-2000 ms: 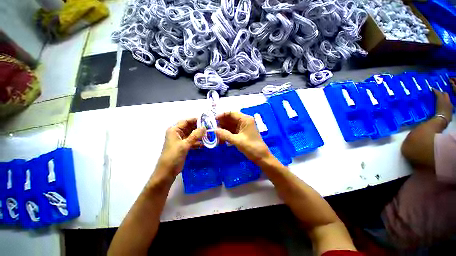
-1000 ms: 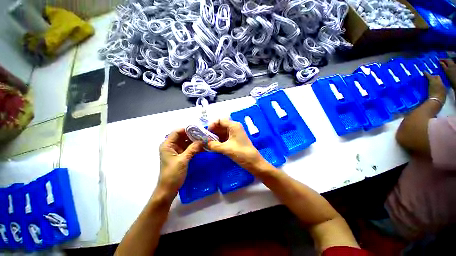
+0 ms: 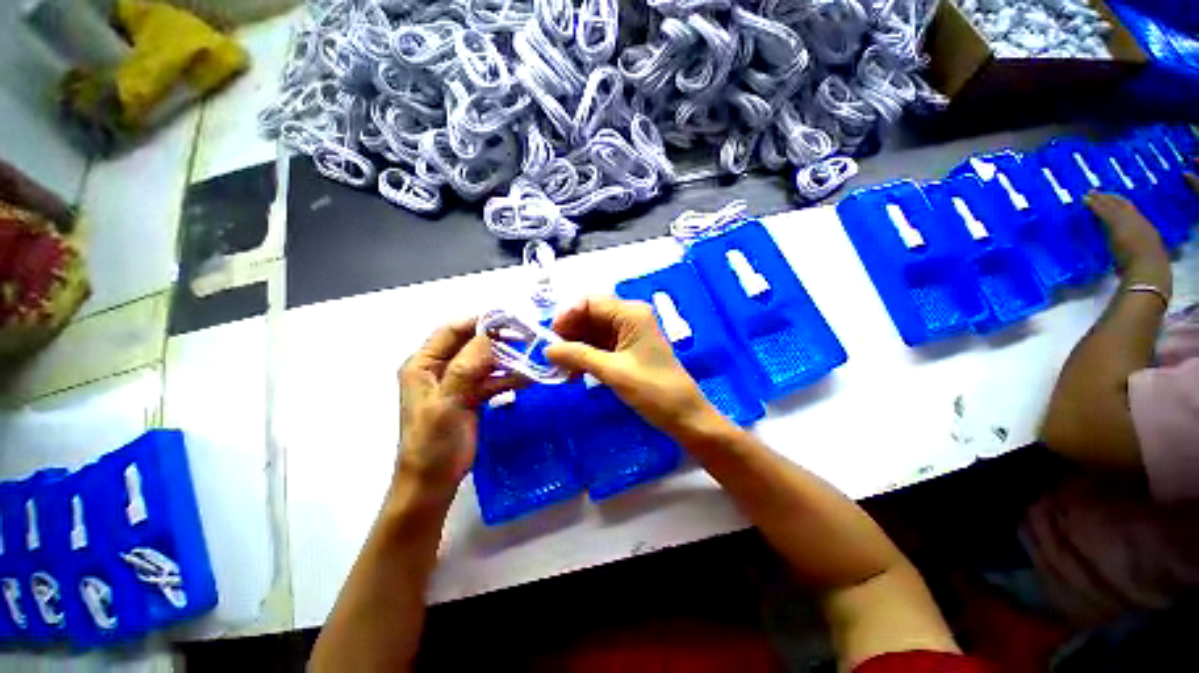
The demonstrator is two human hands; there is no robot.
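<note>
A coiled white cable (image 3: pixel 518 347) is held between my two hands, above the near blue trays. My left hand (image 3: pixel 447 388) grips its left side with thumb and fingers. My right hand (image 3: pixel 623 358) pinches its right side. Below lie several blue trays side by side; the leftmost tray (image 3: pixel 529 471) has an empty lower pocket, and its upper part is partly hidden by my hands. The rightmost tray of this group (image 3: pixel 773 316) holds a white plug (image 3: pixel 747 274) in its upper recess and no cable in its lower pocket.
A large cable pile (image 3: pixel 526 105) covers the back, with a brown carton of small white parts (image 3: pixel 1039 72) at its right. Filled trays (image 3: pixel 164 526) lie at left. More blue trays (image 3: pixel 930 283) stand at right, where another person's arm (image 3: pixel 1118 329) reaches in. A yellow bag (image 3: pixel 171 59) lies back left.
The coiled cable has turned from upright to slanting and opened wider between my hands, which stay close together. The other person's hand has shifted along the right trays.
</note>
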